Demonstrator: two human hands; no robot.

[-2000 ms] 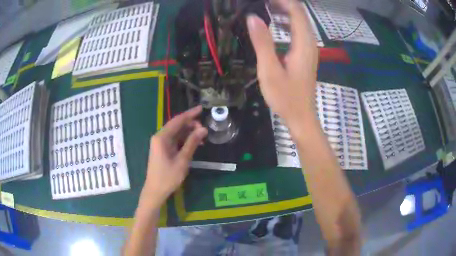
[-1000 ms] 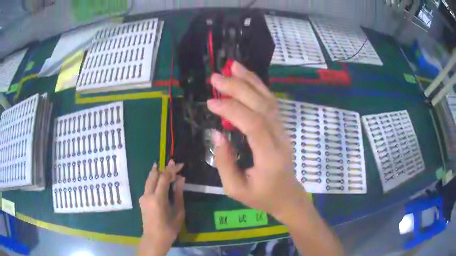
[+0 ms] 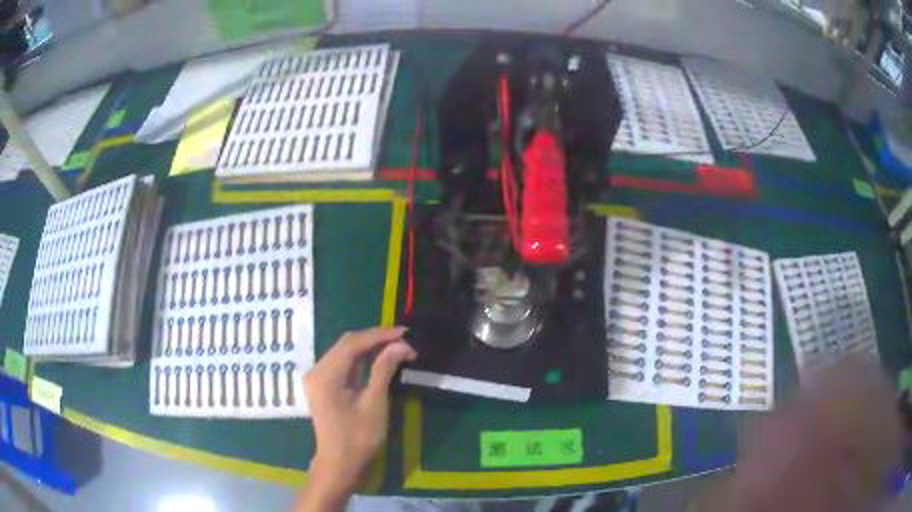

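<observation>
The black test fixture stands at centre with its red clamp handle lowered, pointing towards me. Below it is the shiny silver round seat; the clamp hides its top. My left hand is at the base plate's front left corner, beside the white strip, thumb and index fingertips close together; I cannot tell if something is between them. My right hand is a blur at the lower right, away from the handle, partly over the far right part tray. Its fingers and any content cannot be made out.
Part trays lie left and right of the fixture, with others behind. Stacked trays stand far left and back left. A green label is in front. A thin red wire runs along the fixture's left side.
My right hand has let go of the red handle and moved to the lower right. The handle now lies lowered in full view. My left hand stays near the base plate's left front corner. The view has shifted.
</observation>
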